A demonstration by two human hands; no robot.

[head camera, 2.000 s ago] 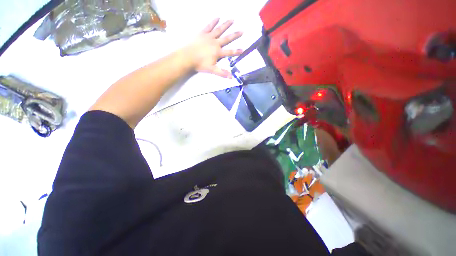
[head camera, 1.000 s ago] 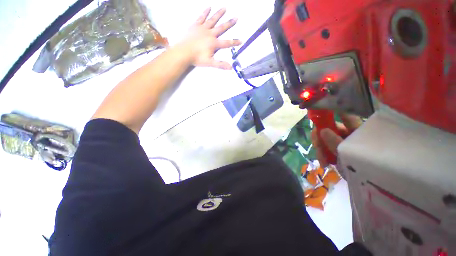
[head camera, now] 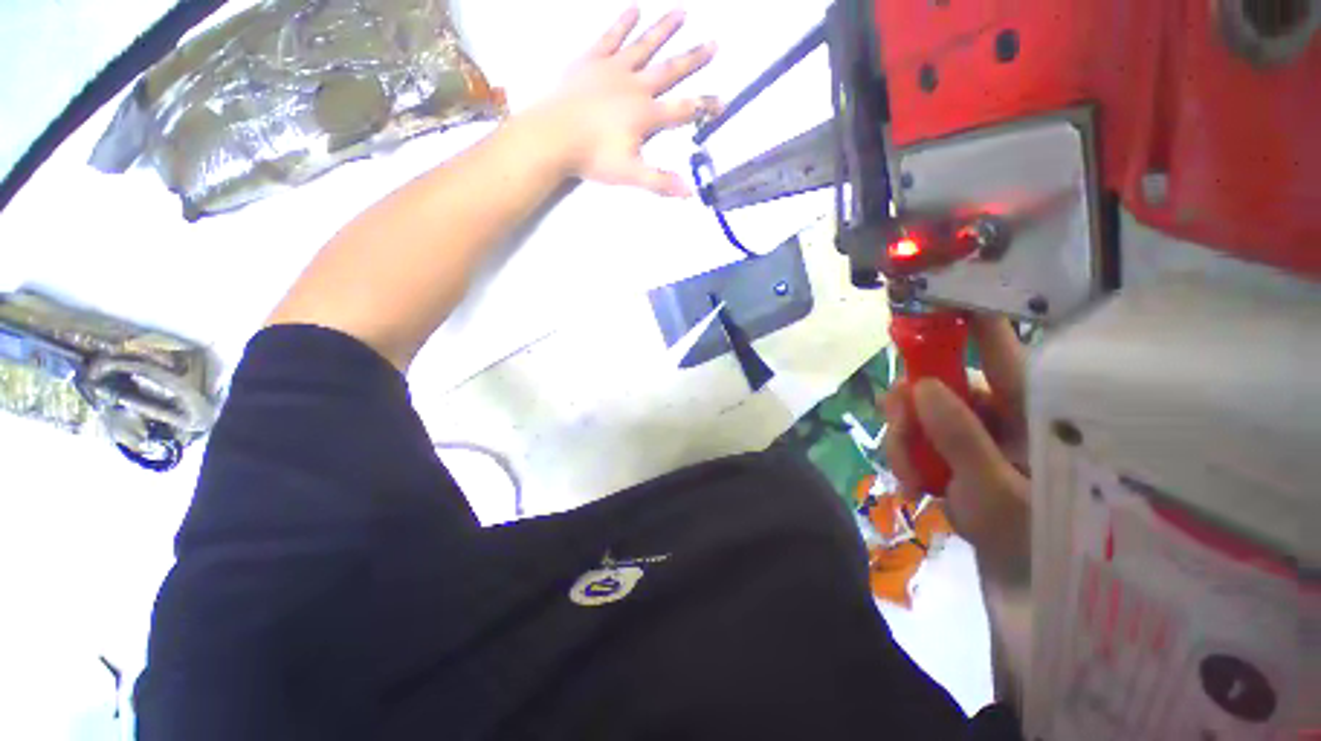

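The red motor housing of the cutting machine [head camera: 1072, 130] fills the upper right. My right hand [head camera: 963, 434] is closed around its red handle [head camera: 932, 384], partly hidden by the pale control box [head camera: 1188, 478]. My left hand [head camera: 630, 109] lies flat with spread fingers on the white paper marker [head camera: 536, 268], its fingertips close beside the presser foot [head camera: 704, 167]. The grey base plate [head camera: 782, 287] shows below the knife parts. A small white piece and a narrow dark offcut [head camera: 746, 352] lie over the plate's near edge.
A large wrapped weight [head camera: 319, 102] lies at the upper left. Scissors [head camera: 145, 391] lie on a smaller wrapped weight [head camera: 58, 355] at the left. The worn cream table [head camera: 609, 420] shows before my body. Orange and white scraps [head camera: 901, 543] lie at lower right over green floor.
The machine has turned and shifted right in view, uncovering my right hand on the handle and the control box. Less of the base plate shows. My left hand stays spread on the paper.
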